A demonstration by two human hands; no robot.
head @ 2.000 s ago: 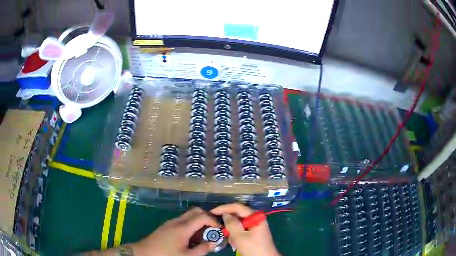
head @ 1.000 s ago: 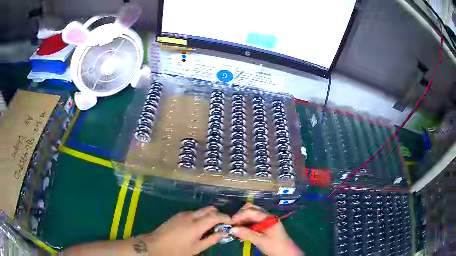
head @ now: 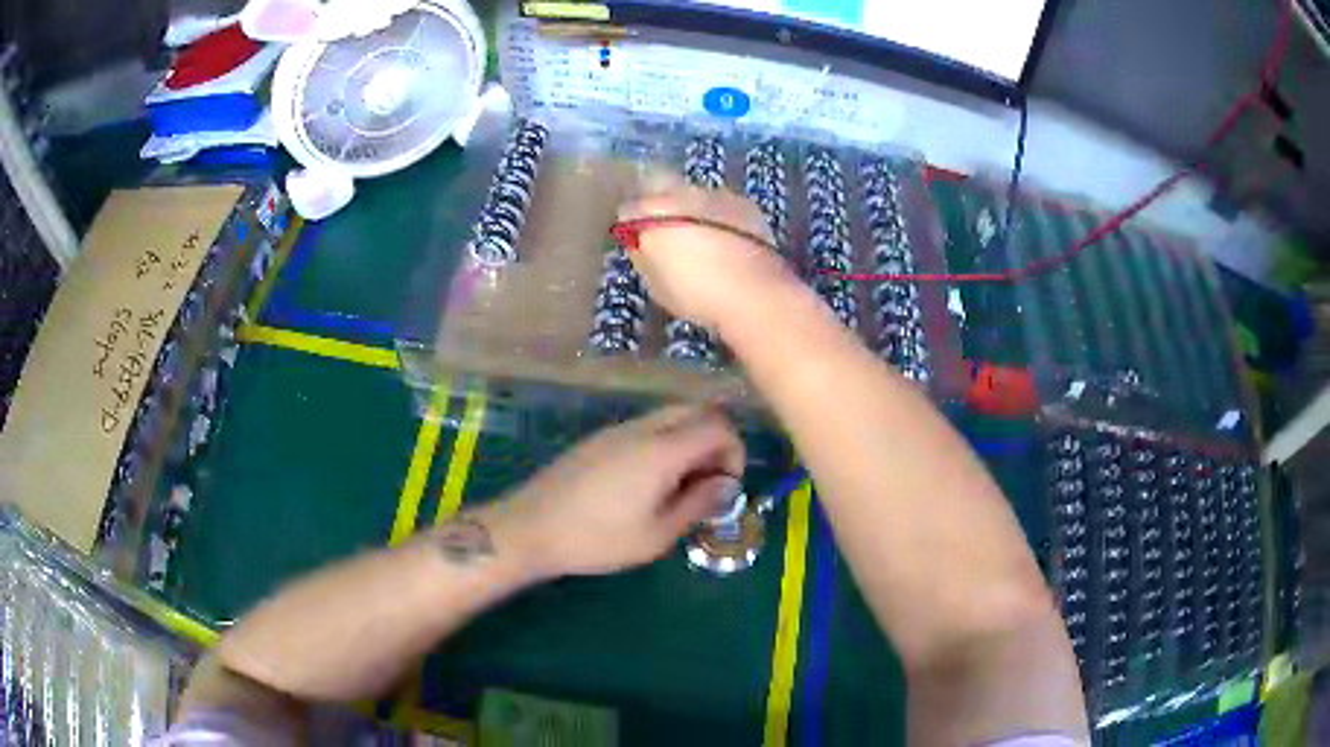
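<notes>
My left hand (head: 642, 489) is bare and bent over the test base (head: 726, 552), a shiny metal disc on the green mat. Its fingertips grip a small silver round component (head: 718, 499) just over the base; whether it touches the base is unclear. My right hand (head: 700, 263) is over the central blister tray (head: 547, 314) and still holds the test probe (head: 629, 234), of which only a red end shows. The probe lead (head: 934, 276) runs off to the right. The right fingertips are blurred, and my hand hides parts of the component rows.
Cardboard sheet (head: 110, 336) over trays at left, with a clear tray (head: 73, 635) at lower left. White fan (head: 382, 91) and monitor (head: 875, 37) stand behind. A right-side tray (head: 1152, 555) holds dark parts; an empty-looking tray (head: 1123, 314) lies beyond it. Green label (head: 547, 721) at front.
The view has shifted, so the bench sits higher in it. My right hand has left the left hand and moved up over the central tray with the probe. The test base now shows.
</notes>
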